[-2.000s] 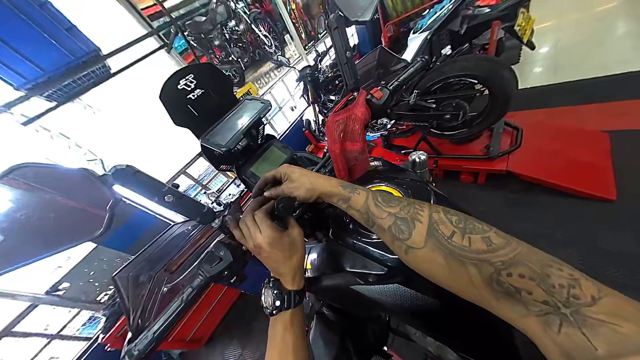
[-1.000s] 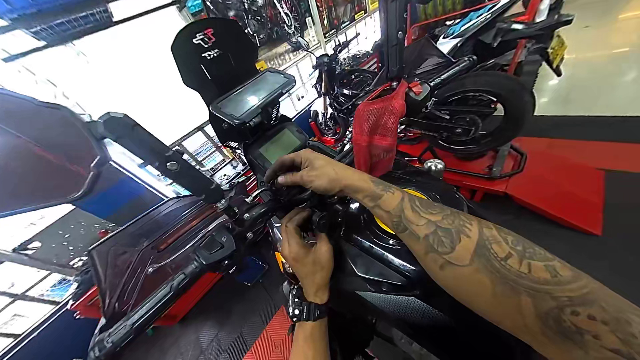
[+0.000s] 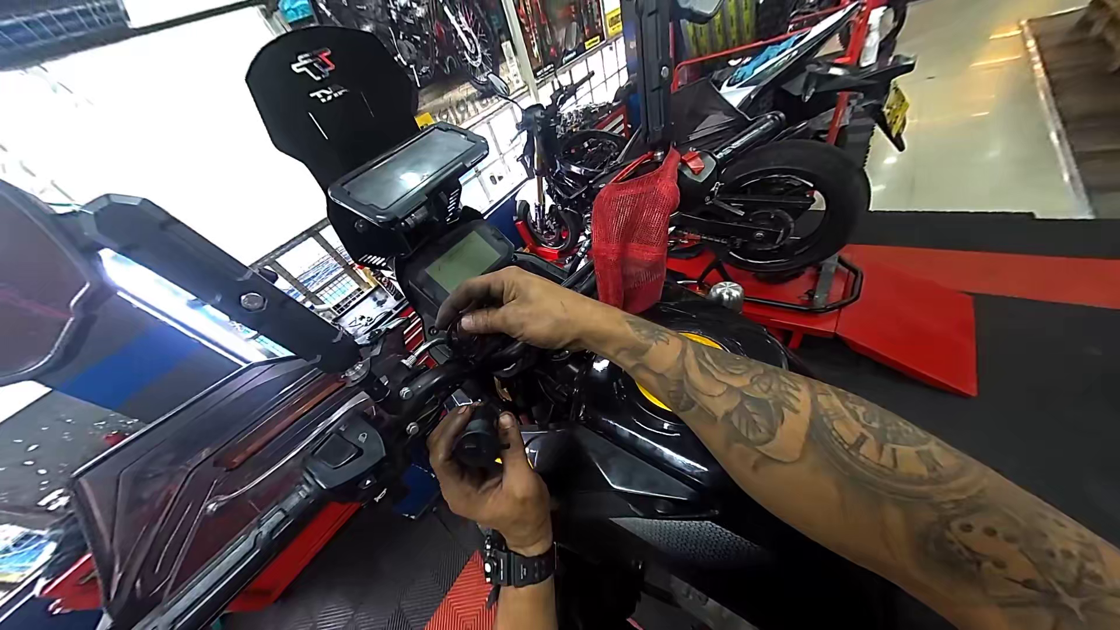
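Observation:
My left hand (image 3: 494,477), with a black watch (image 3: 518,564) at the wrist, grips a dark cylindrical part (image 3: 479,437) below the motorcycle's handlebar. My right hand (image 3: 516,311) reaches in from the right, its fingertips bent down at the bar's middle, just below the instrument display (image 3: 459,262); what they touch is hidden. A phone in a black mount (image 3: 411,173) sits above the display. The left handlebar grip with its switch housing (image 3: 346,455) lies to the left of my hands. Under my right forearm is the black fuel tank (image 3: 639,429).
A tinted hand guard (image 3: 201,464) and a mirror (image 3: 39,289) stand at the left. Red mesh cloth (image 3: 637,232) hangs on the bar's far side. Beyond it, another motorcycle's rear wheel (image 3: 792,206) stands over a red lift ramp (image 3: 919,337).
My left hand has moved down from the handlebar middle and now holds the dark cylindrical part below it. My right hand stays near the display. The view has shifted.

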